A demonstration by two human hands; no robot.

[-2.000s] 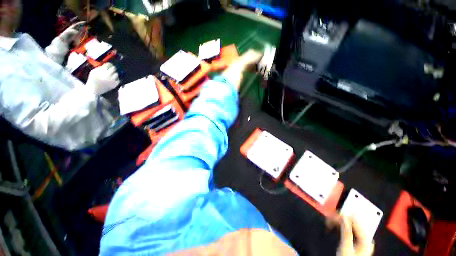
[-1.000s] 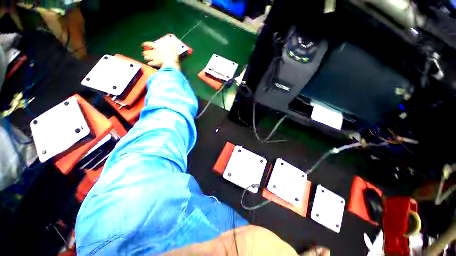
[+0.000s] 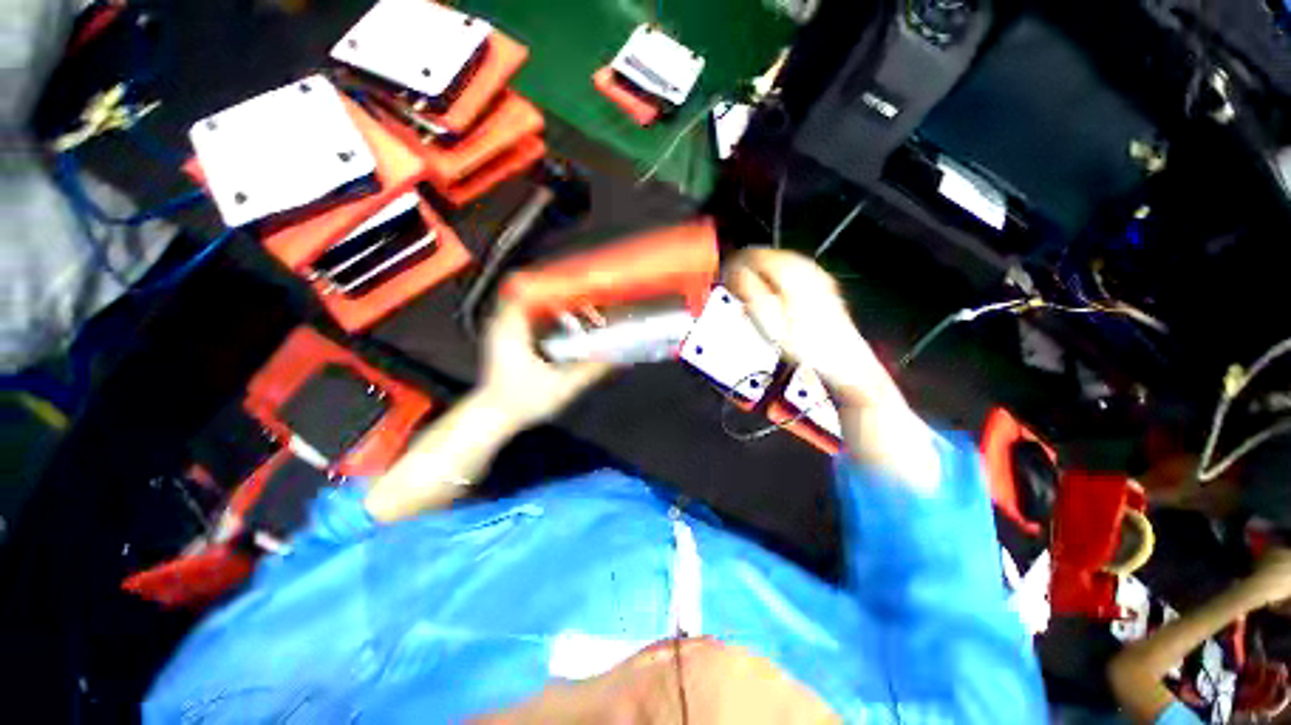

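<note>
My left hand (image 3: pixel 521 366) grips an orange-red foam block (image 3: pixel 616 269) with a white unit (image 3: pixel 619 337) at its lower side, tilted and held above the black bench. My right hand (image 3: pixel 804 315) is bent at the right end of the foam block, blurred; whether it touches the block or holds anything cannot be told. Beneath and beside it lie a white square unit (image 3: pixel 728 346) and a partly hidden second unit (image 3: pixel 810 402), with a thin cable looped between them.
Foam blocks (image 3: pixel 489 149) with white units (image 3: pixel 283 149) are stacked at left, beside a black scanner (image 3: pixel 521 234). A small unit (image 3: pixel 660 64) lies on green matting. A black printer (image 3: pixel 885 106) stands behind. A mouse (image 3: pixel 1035 479), red tape dispenser (image 3: pixel 1089 545) and another person's arm (image 3: pixel 1203 630) are at right.
My left hand has come back from the green matting with the foam block and unit, which are now close in front of me. My right hand has risen into view. The camera view has shifted.
</note>
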